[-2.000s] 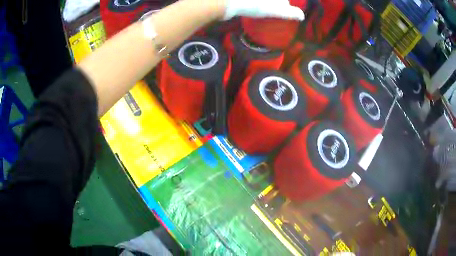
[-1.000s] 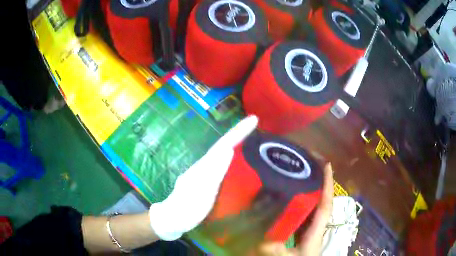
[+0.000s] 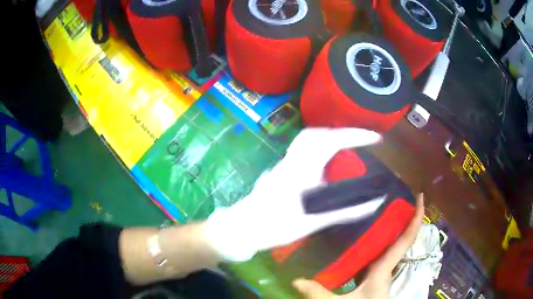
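A red and black speaker point(image 3: 368, 245) is tilted in front of me at the lower middle, its black panel and strap facing up. My left hand point(image 3: 286, 195), in a white glove, lies over it with the fingers apart around the black strap point(image 3: 345, 195); whether they pinch it is blurred. My bare right hand point(image 3: 388, 263) grips the speaker from below and its right side; the wrist is cut off by the bottom edge. The speaker's badge is not visible.
Several red speakers point(image 3: 353, 87) stand behind on the printed sheets point(image 3: 216, 152). A white-handled tool point(image 3: 435, 76) lies right of them. An off-white cloth bundle point(image 3: 418, 263) lies beside my right hand. A blue stool point(image 3: 29, 175) is at left.
My left hand has moved from the speaker's left side to over its top. The speaker has turned, so its badge no longer shows and its strap side does.
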